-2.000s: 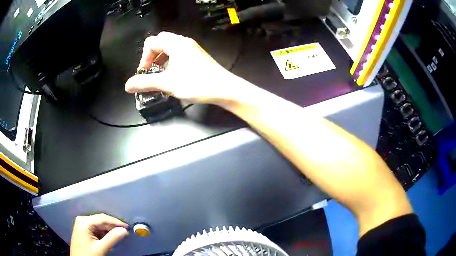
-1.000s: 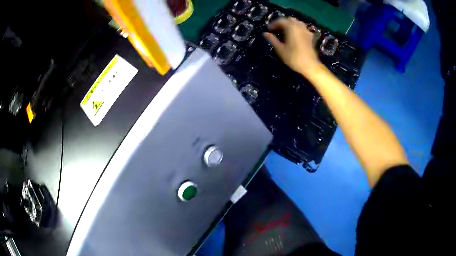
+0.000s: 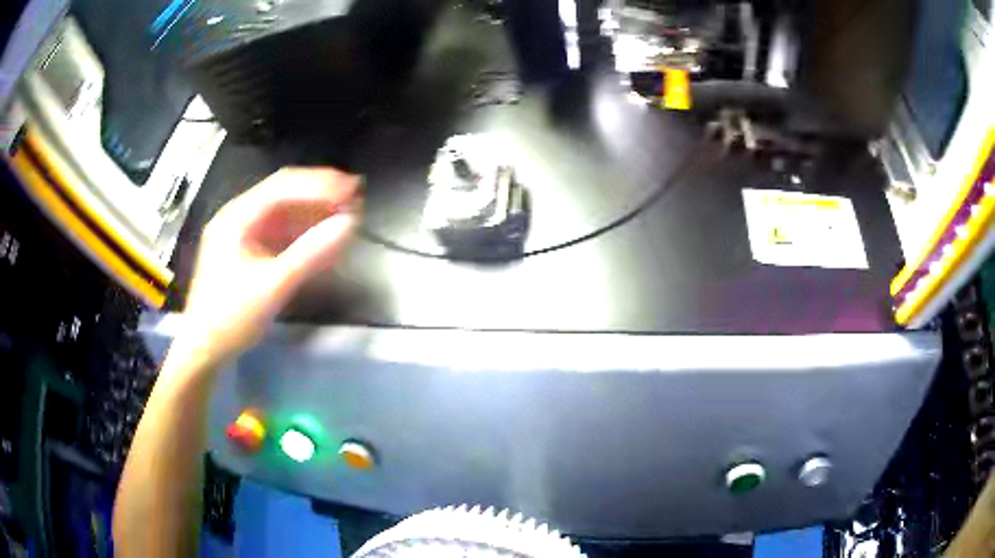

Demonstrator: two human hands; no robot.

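Observation:
The fixture (image 3: 477,202) is a small block with a silver top, standing on the machine's black plate. My left hand (image 3: 267,256) is raised over the plate's front left, to the left of the fixture and apart from it. Its thumb and forefinger tips are close together; blur hides whether anything is between them. Only a strip of my right arm shows at the lower right edge, and the right hand is cut off.
The grey panel (image 3: 589,409) has red, glowing green and orange buttons at left, green and white at right. A black cable (image 3: 611,226) curves around the fixture's front. Striped side posts flank the plate. A warning label (image 3: 805,229) lies at right. A white fan (image 3: 475,534) is below.
The view has turned from the right-hand tray back to the machine. My right hand has left the picture. My left hand now shows over the plate, away from the panel where it was two seconds ago.

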